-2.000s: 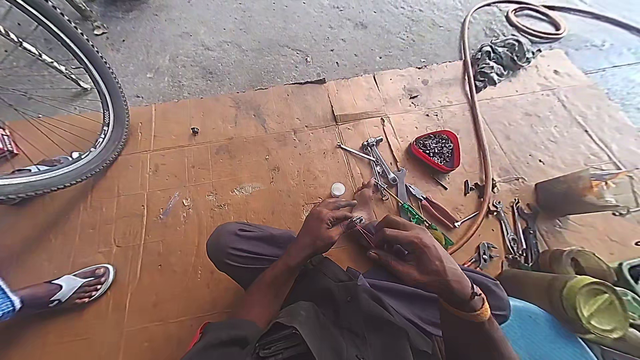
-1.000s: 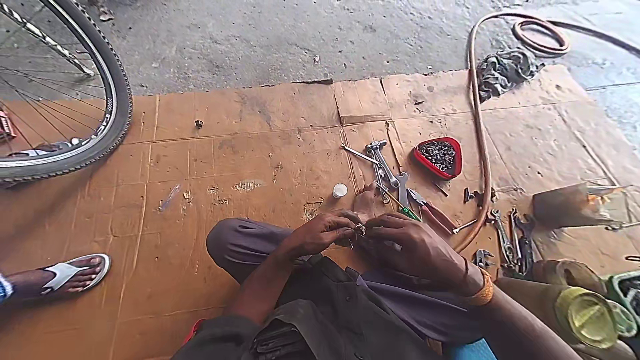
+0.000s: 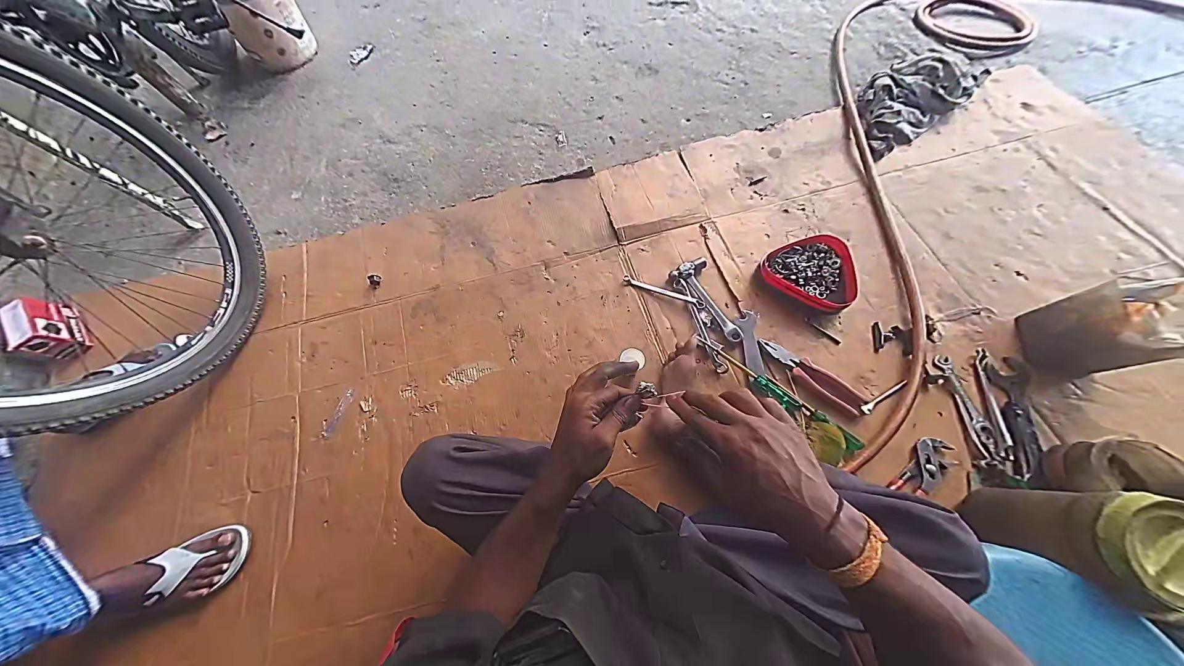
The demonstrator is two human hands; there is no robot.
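Observation:
My left hand (image 3: 594,421) grips a small dark metal part (image 3: 647,392) between thumb and fingers, above my lap. From that part a thin light-coloured strand or pin (image 3: 664,398) runs to the fingertips of my right hand (image 3: 740,444), which pinch its other end. What exactly the part is cannot be made out. A white round cap (image 3: 633,357) shows just beyond my left fingertips. Past my right hand lie several spanners (image 3: 717,310), a green-handled screwdriver (image 3: 784,398) and red-handled pliers (image 3: 826,385). A red tray (image 3: 849,272) of small metal parts sits beyond them.
Cardboard (image 3: 398,370) covers the ground. A bicycle wheel (image 3: 242,268) stands left, near another person's sandalled foot (image 3: 203,562). A hose (image 3: 883,203) curves past the tools on the right. More spanners (image 3: 971,407), adjustable pliers (image 3: 925,462) and a yellow-lidded container (image 3: 1142,546) are at right.
My hands, close together around the small part one second ago, are now slightly apart, with the thin strand or pin visible between them. The view has shifted somewhat.

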